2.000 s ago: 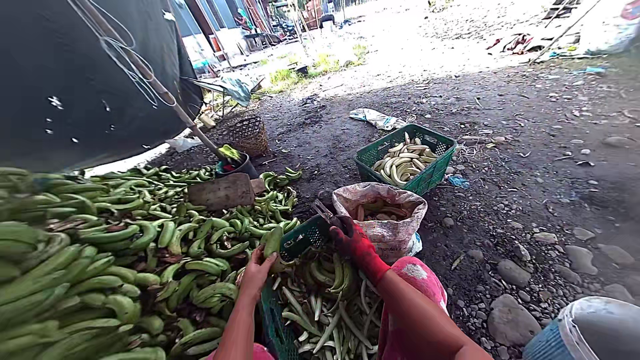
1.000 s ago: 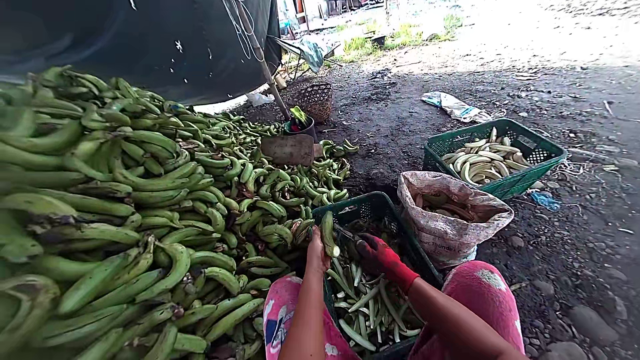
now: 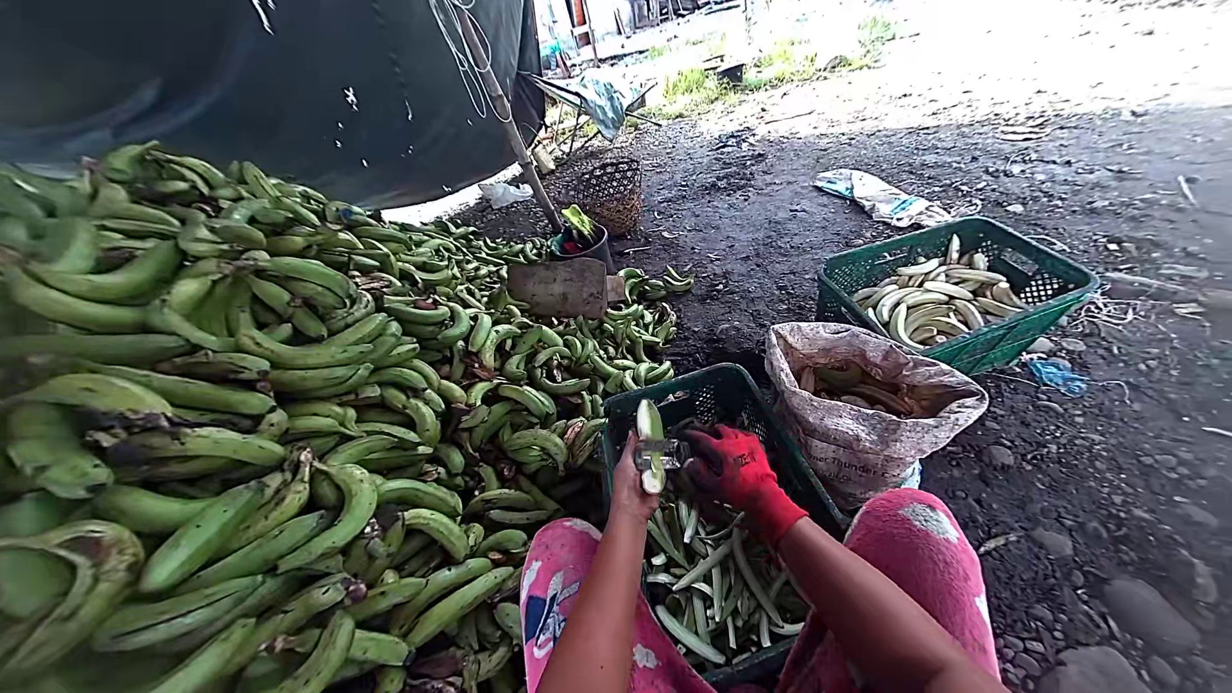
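Observation:
My bare left hand (image 3: pixel 630 484) holds a partly peeled green banana (image 3: pixel 651 438) upright, pale flesh showing along it. My right hand (image 3: pixel 739 472), in a red and black glove, grips a metal peeler (image 3: pixel 664 454) that lies across the banana. Both hands are over a green plastic crate (image 3: pixel 722 380) between my knees, in which strips of peel (image 3: pixel 707 568) lie. To the left rises a large heap of unpeeled green bananas (image 3: pixel 318 337). Peeled bananas (image 3: pixel 934 300) fill part of a second green crate (image 3: pixel 1035 322) at the right.
A woven sack (image 3: pixel 866 448) with brownish pieces inside stands against the near crate's right side. Behind the heap are a wooden board (image 3: pixel 556 289), a bucket (image 3: pixel 599 252), a wicker basket (image 3: pixel 612 197) and a leaning pole (image 3: pixel 505 111). Stones (image 3: pixel 1150 611) lie at lower right.
The banana in my left hand looked green a second ago and now shows pale flesh, with the peeler across it. The view has swung left since the earliest frame.

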